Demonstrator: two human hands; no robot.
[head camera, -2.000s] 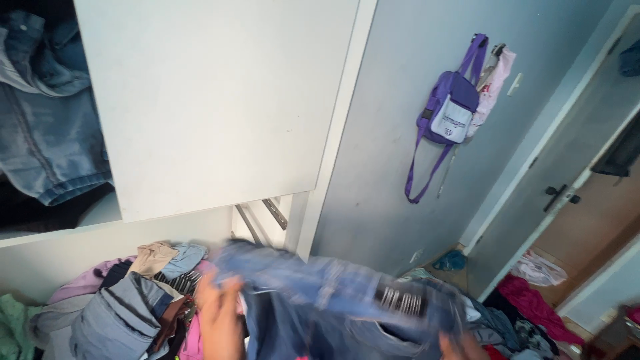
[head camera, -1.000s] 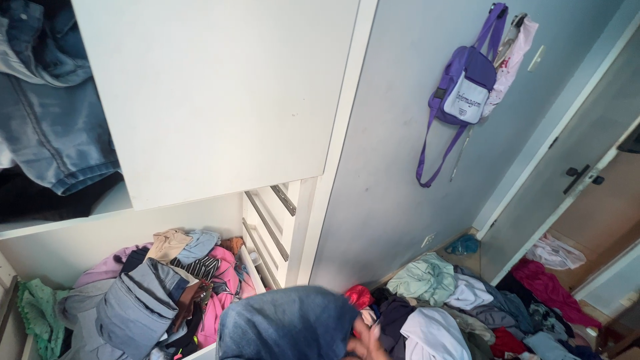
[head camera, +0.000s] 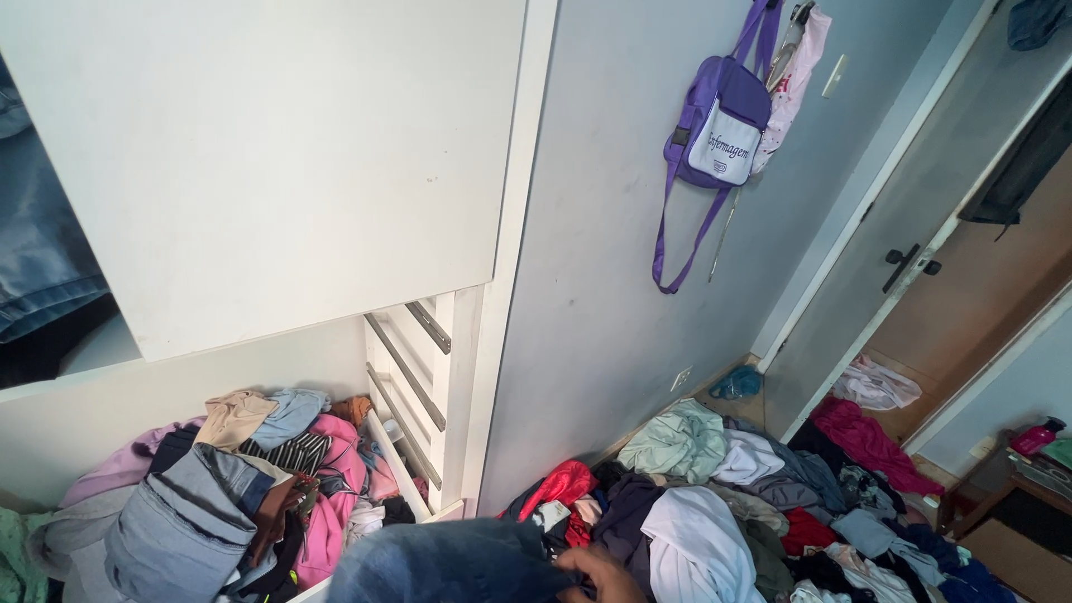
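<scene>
A dark blue denim garment, bunched up and slightly blurred, is at the bottom middle of the view. My right hand holds its right end, fingers curled on the cloth. My left hand is out of sight. To the left of the denim, a white drawer inside the wardrobe is heaped with clothes, among them a folded grey-blue garment, a pink one and a beige one. More denim lies on the upper shelf at the far left.
A white wardrobe panel covers the upper left, with metal drawer runners beneath. A large clothes pile spreads across the floor at the right. A purple bag hangs on the wall near a door; a small table stands at the lower right.
Two seconds ago both hands held the denim garment spread out; one second ago it was bunched. My left hand has left the view. The view has shifted somewhat.
</scene>
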